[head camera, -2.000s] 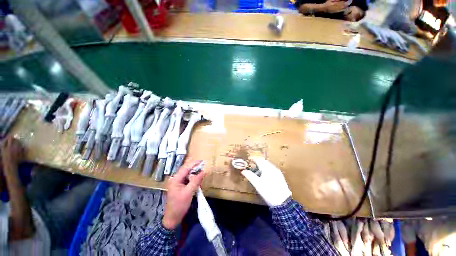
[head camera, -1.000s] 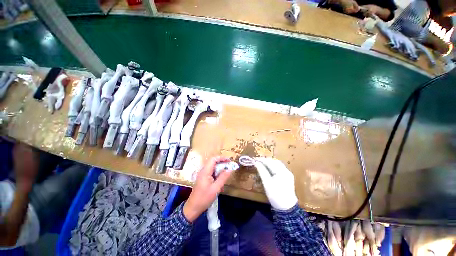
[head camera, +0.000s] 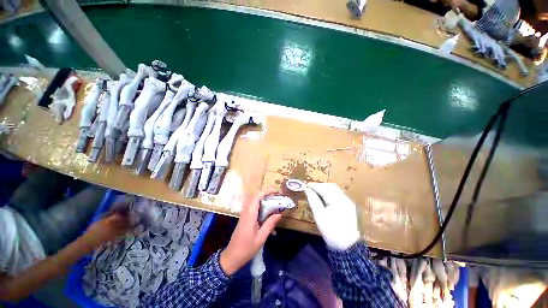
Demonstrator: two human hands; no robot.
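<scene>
My bare left hand [head camera: 247, 236] holds a pale grey-white handle body by its wide head [head camera: 275, 206], near the bench's front edge. The body's straight grey end [head camera: 256, 287] hangs down below the bench edge. My gloved right hand [head camera: 331, 215] is over the brown work pad, its fingertips at a small white oval ring [head camera: 295, 185]. Whether the fingers pinch the ring or only touch it is hard to tell. Dark brown specks [head camera: 304, 168] lie scattered on the pad behind the ring. The ring is just behind and right of the body's head, apart from it.
A row of handle bodies [head camera: 159, 127] lies on the left. A blue bin [head camera: 207, 236] of grey plates is below, with another person's hand [head camera: 111, 227] over it. Pale bodies [head camera: 420, 278] fill the right bin. A black cable [head camera: 461, 183] hangs right. A squeeze bottle [head camera: 374, 120] stands by the green conveyor [head camera: 240, 66].
The view has tilted and shifted. My left hand has brought the body's head close to the ring and turned it. The other person's hand has moved over the left bin.
</scene>
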